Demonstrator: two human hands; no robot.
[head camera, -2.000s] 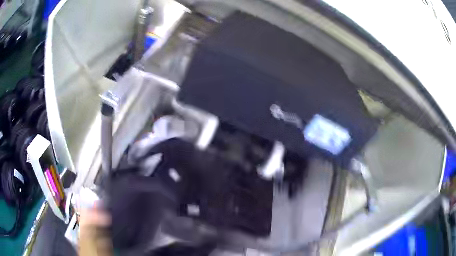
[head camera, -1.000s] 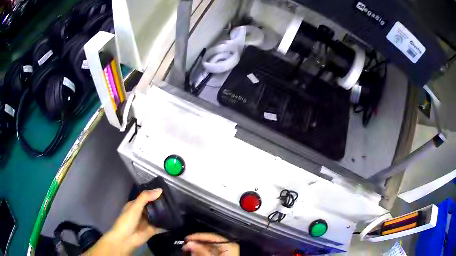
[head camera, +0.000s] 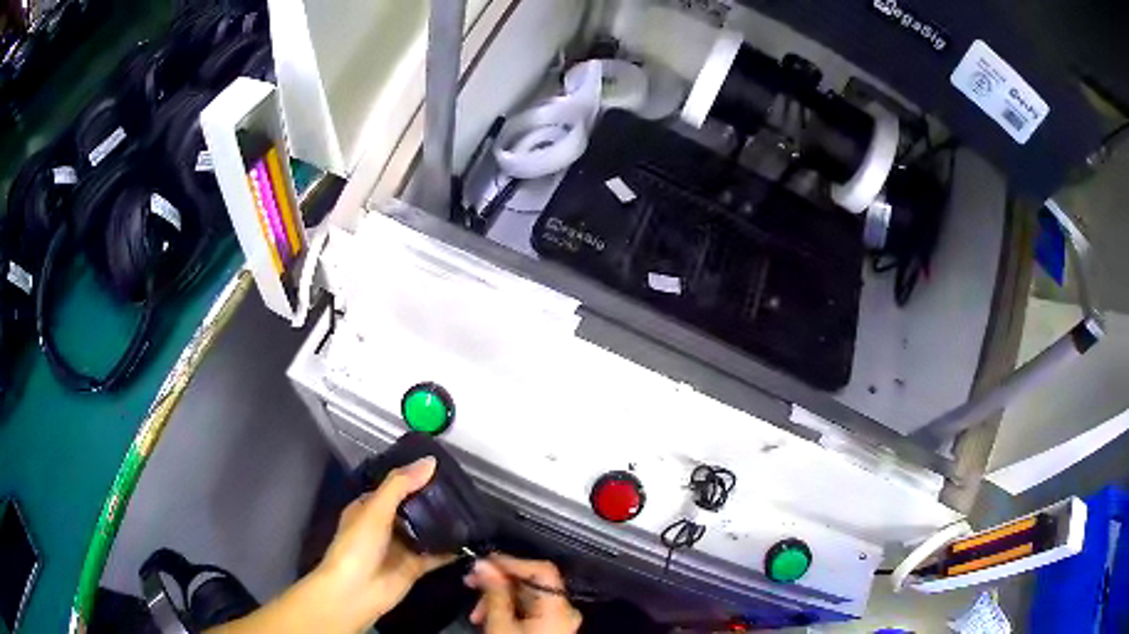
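Observation:
My left hand holds a black headphone cup in front of the white test box's front panel, below the left green button. My right hand pinches a thin black lead with a small light tip at the cup's lower edge. Whether the tip is inside the cup I cannot tell. The box is open. Inside it, the black ear fixture with two white rings stands by the flat black MegaSig base, with no headphones on it.
A red button and right green button sit on the panel. White side posts flank the opening. Rows of headphones lie on the green bench at left. A black headphone shows at bottom left. A blue bin is at right.
The view has swung from inside the box to its front. The headphones that were in the blurred box opening are now in my left hand. My right hand has come to the cup with the lead.

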